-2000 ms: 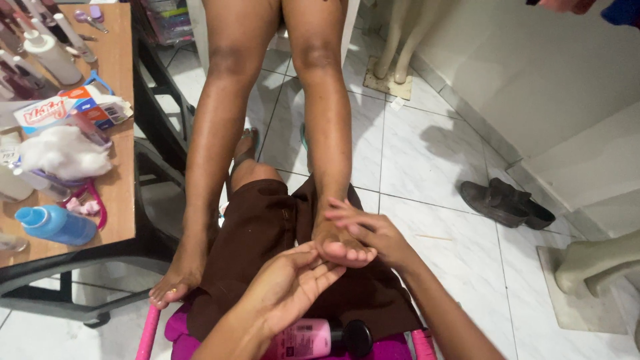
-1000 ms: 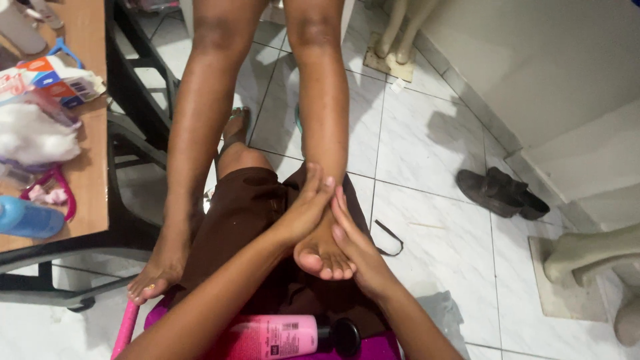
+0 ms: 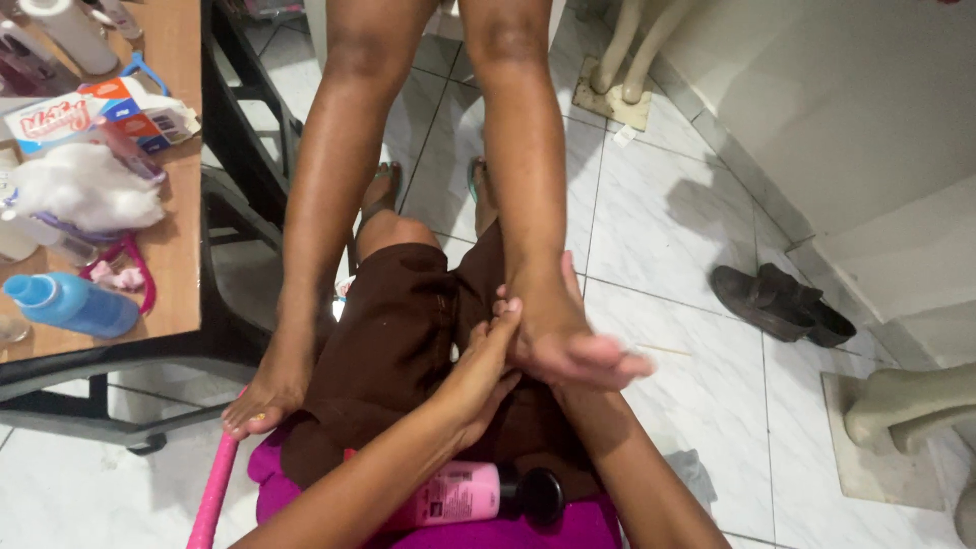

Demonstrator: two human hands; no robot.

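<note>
Another person's bare foot (image 3: pixel 560 335) is lifted over my lap between my two hands. My left hand (image 3: pixel 484 366) lies along the inner side of the foot, fingers at the ankle. Behind and under the foot is my right hand (image 3: pixel 570 286), mostly hidden; some fingertips show beside the ankle. The person's other foot (image 3: pixel 278 389) rests at the edge of my brown shorts (image 3: pixel 381 328), by a pink bar (image 3: pixel 217 488). A pink bottle with a black cap (image 3: pixel 461 492) lies on purple cloth (image 3: pixel 602 522) in my lap, partly behind my left forearm.
At left, a wooden table (image 3: pixel 179 282) holds a blue bottle (image 3: pixel 76 305), white cotton (image 3: pixel 88 187), a colourful box (image 3: pixel 107 114) and several other bottles. Black shoes (image 3: pixel 778 305) lie on the tiled floor at right, near mannequin feet (image 3: pixel 900 404) on a base.
My right hand has moved from the outer side of the foot to behind it. My left hand has come down from the front of the ankle to its inner side. The foot now tilts rightward.
</note>
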